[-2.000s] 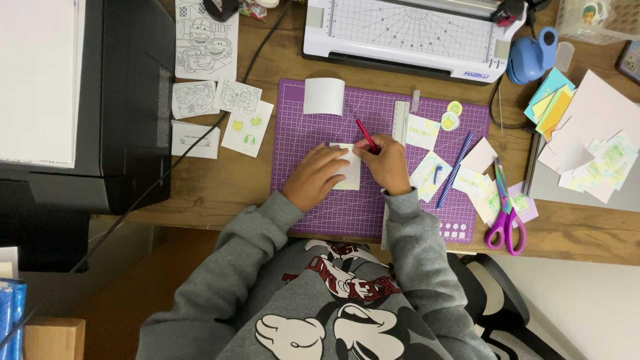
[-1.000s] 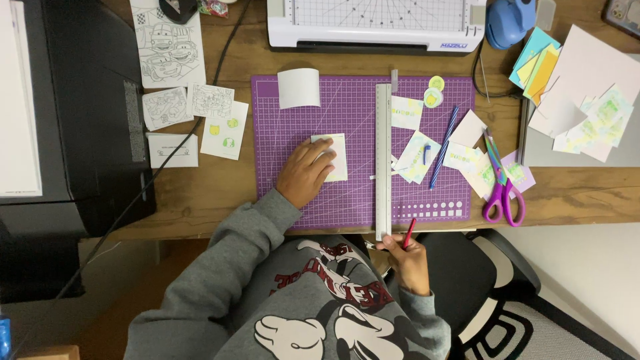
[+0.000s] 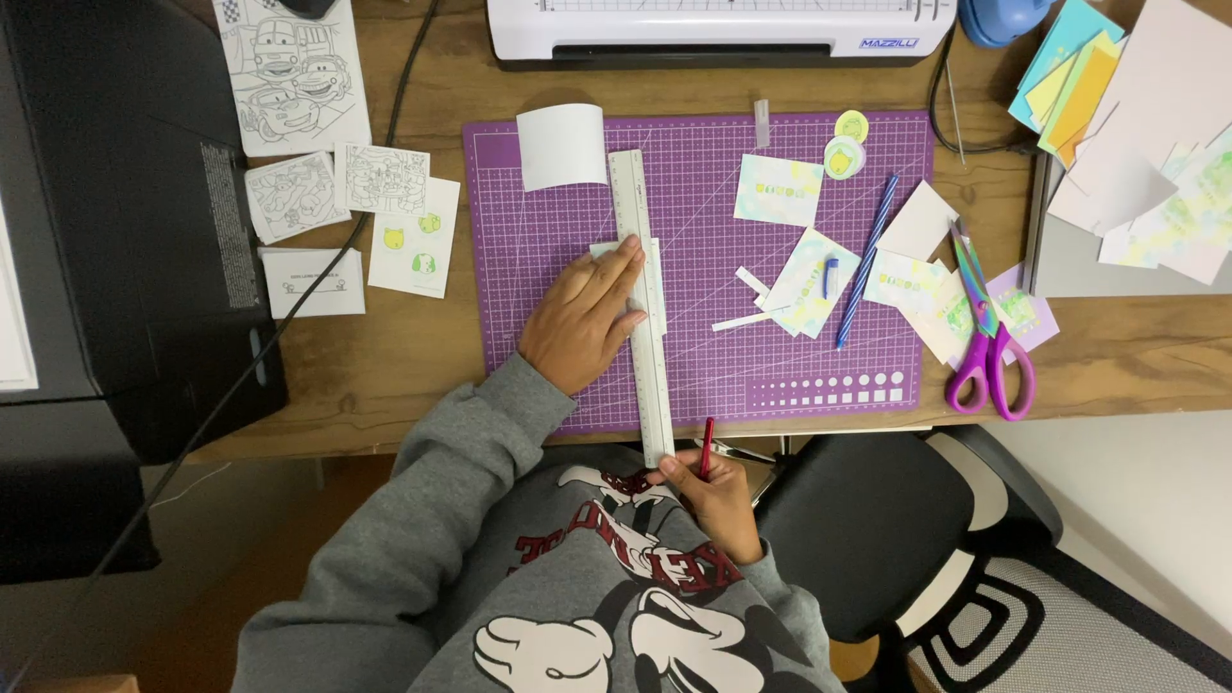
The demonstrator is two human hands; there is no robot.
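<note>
A long metallic-looking ruler [image 3: 647,366] lies nearly upright in view across a small white card [image 3: 658,289] on the purple cutting mat [image 3: 539,231]. My left hand [image 3: 582,313] rests on card and ruler, its fingertips pressing the ruler's middle. At the mat's front edge my right hand [image 3: 707,496] pinches the ruler's lower end and also holds a slim red pen-like tool [image 3: 707,448]. Most of the card is hidden under the ruler and my left hand. A curled white paper [image 3: 563,146] sits above it on the mat.
Right of the ruler lie a printed card [image 3: 778,190], paper strips [image 3: 746,320], a blue striped stick [image 3: 867,260] and purple-handled scissors [image 3: 989,337]. A paper trimmer or laminator [image 3: 712,43] stands behind the mat. A black printer [image 3: 125,212] and its neighbouring cable [image 3: 318,279] are at left.
The ruler has moved left from the mat's middle onto the card, guided by my right hand. My left hand now touches the ruler; a second ago it lay only on the card.
</note>
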